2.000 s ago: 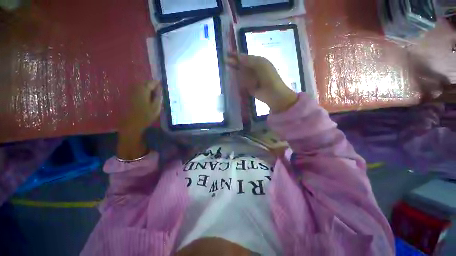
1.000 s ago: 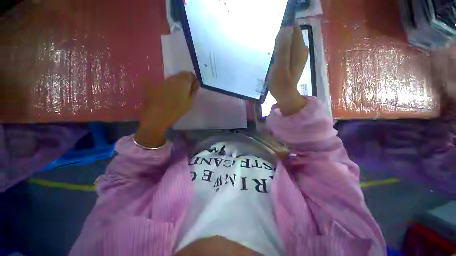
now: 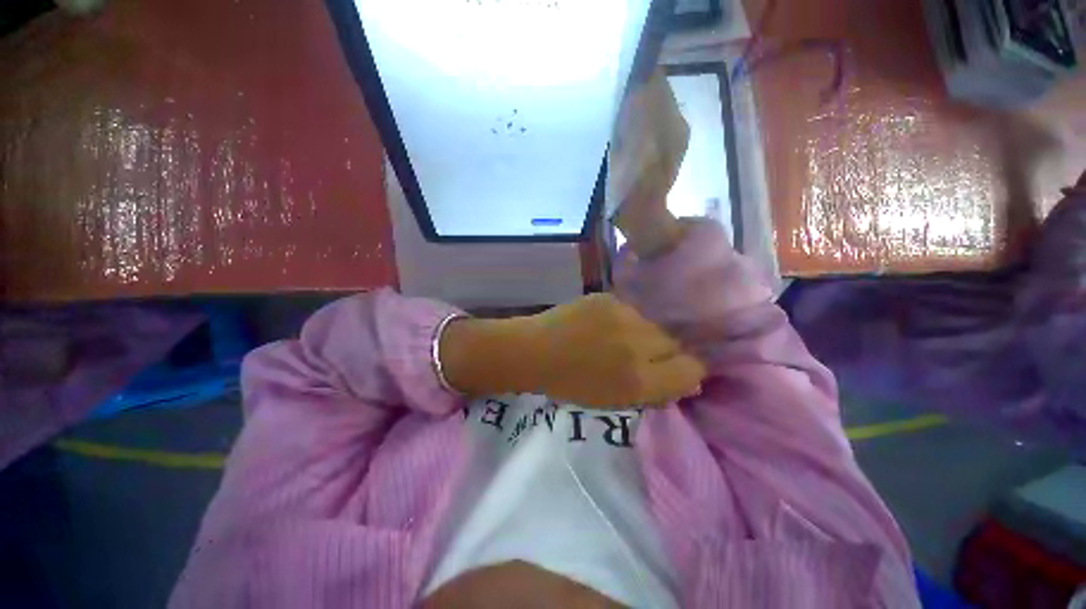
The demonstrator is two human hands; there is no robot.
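A black-edged tablet (image 3: 500, 131) with a glowing white screen is held raised and tilted above a white sleeve (image 3: 488, 271). Its top is cut off by the picture's upper edge. My right hand (image 3: 653, 149) holds its right edge; the fingertips are partly hidden. My left hand (image 3: 584, 353) is off the tablet, across the front of my body by my right sleeve, with its fingers curled; whether they hold anything is hidden. A second lit tablet (image 3: 710, 161) lies on white sheeting at the right, partly behind my right hand.
Part of another tablet (image 3: 693, 14) shows at the top edge. A stack of tablets and sleeves (image 3: 1000, 54) stands at the upper right of the red bench (image 3: 179, 179). A blurred person's arm (image 3: 1030, 179) is at the right. A red crate (image 3: 1012, 565) is at lower right.
The tablet has been lifted off its sleeve by my right hand and now sits further left than one second ago; its screen content differs. My left hand has left it and moved right, across my body.
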